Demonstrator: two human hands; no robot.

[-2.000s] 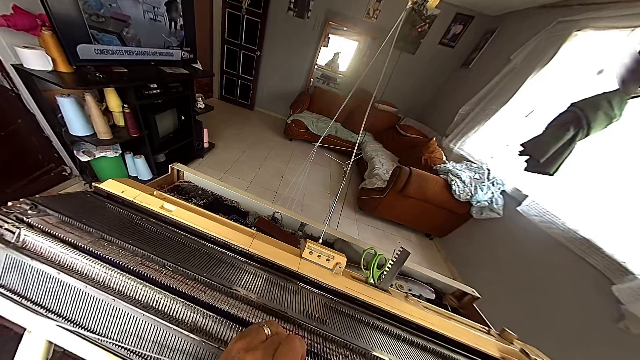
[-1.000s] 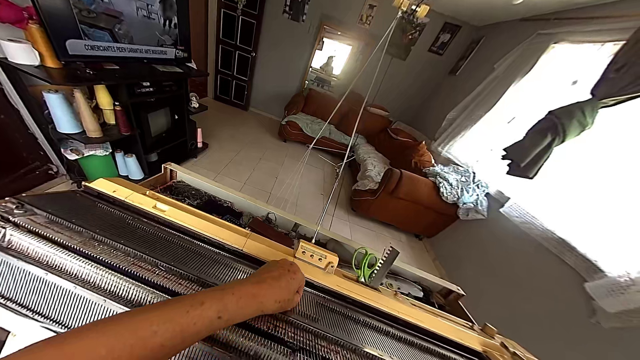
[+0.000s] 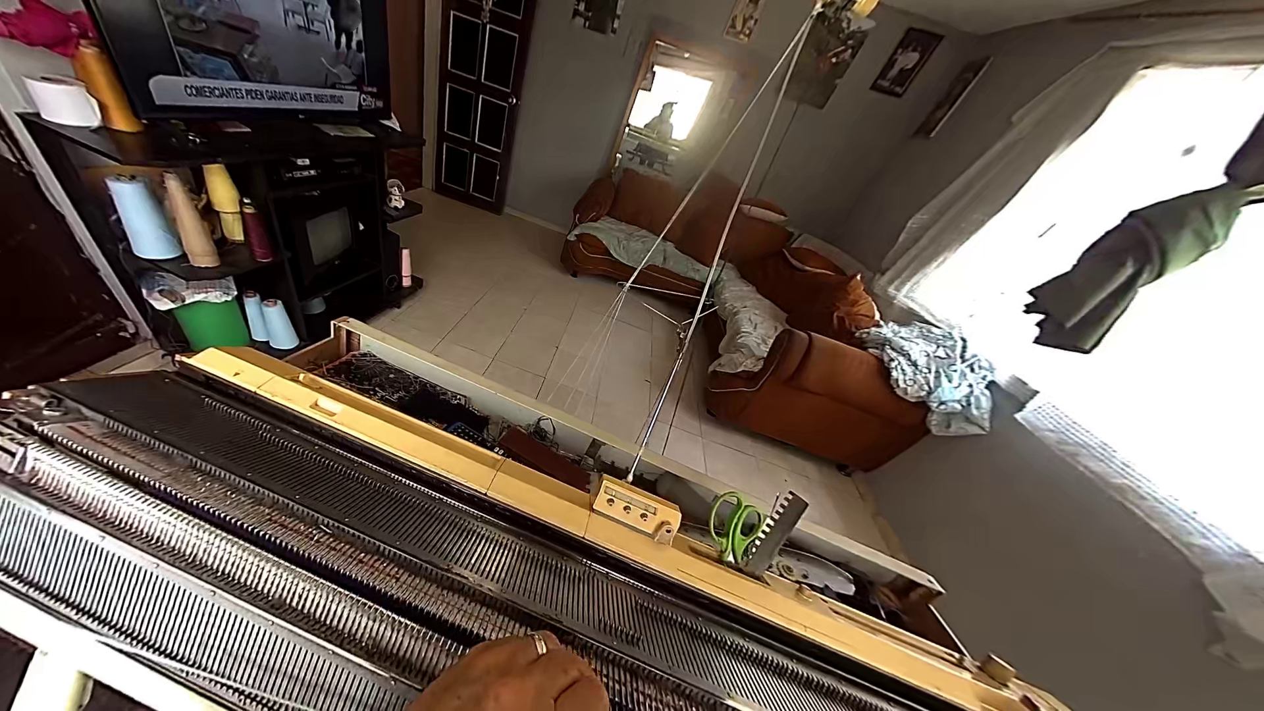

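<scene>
A knitting machine with two needle beds [image 3: 326, 553] crosses the lower part of the view at a slant. My left hand [image 3: 518, 676], with a ring on one finger, is low over the needle rows at the bottom edge. Its fingers are bent and their tips are hidden, so what they hold or touch cannot be told. My right hand is out of view. A cream-coloured unit with small dials [image 3: 637, 507] sits on the machine's cream rail [image 3: 395, 439]. Green-handled scissors [image 3: 736, 528] stand beside a toothed comb-like piece [image 3: 775, 533] on the rail. Pale yarn strands [image 3: 726, 222] run up to an overhead guide.
Behind the rail lies an open wooden tray [image 3: 454, 380] with tangled dark items. Cones of yarn [image 3: 145, 217] fill a black shelf unit [image 3: 227, 143] at left, under a television [image 3: 276, 59]. A brown sofa [image 3: 820, 395] with covers stands beyond, near a bright window [image 3: 1165, 296].
A second ago my left hand was by the rail with its forearm across the needle beds; it has come back toward the bottom edge, near its place two seconds ago.
</scene>
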